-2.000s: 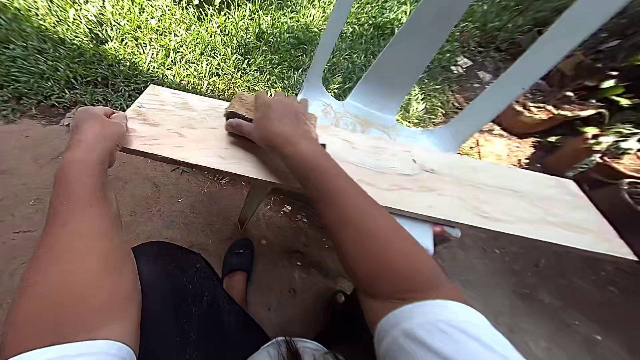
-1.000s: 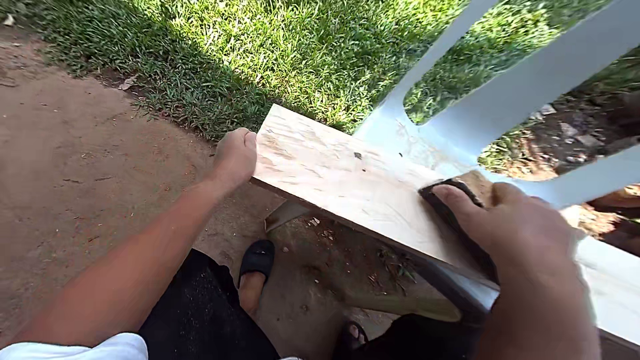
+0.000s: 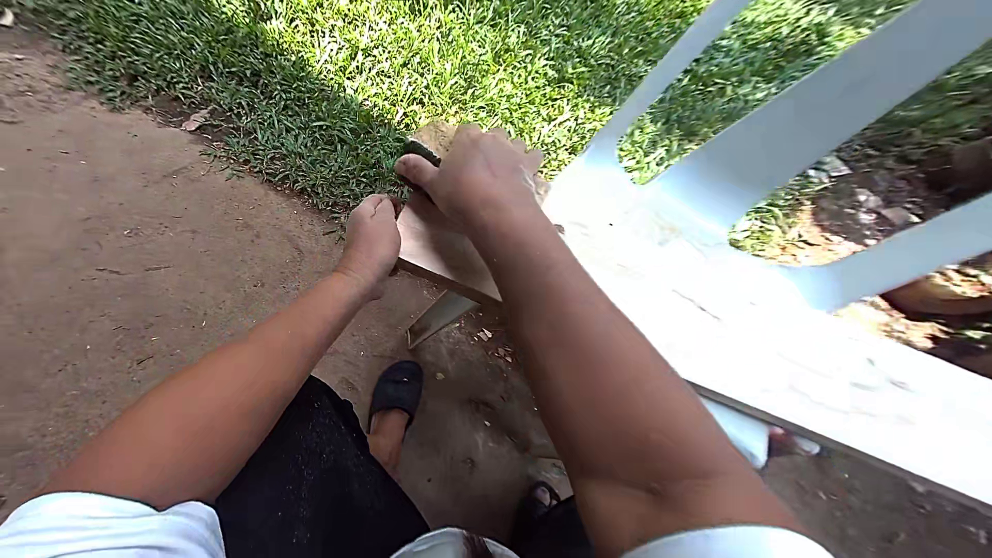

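A long pale wooden board point(image 3: 783, 349) lies across a white plastic chair point(image 3: 821, 116). My left hand point(image 3: 373, 240) grips the board's left end at its near corner. At the far corner of that same end, my right hand point(image 3: 488, 170) is closed on a tan block with a dark underside, perhaps a sanding block point(image 3: 428, 145). The block's contact with the wood is mostly hidden by my hand. My right forearm crosses above the board.
Grass point(image 3: 465, 62) grows beyond the board, and bare dirt point(image 3: 155, 271) lies to the left. A chair leg point(image 3: 440, 318) shows under the board, near my sandalled foot point(image 3: 397, 387). Rubble and a pot are at the right.
My right hand, with the block, has moved left along the board from beside the chair back to the board's left end. My left hand keeps its hold on that end.
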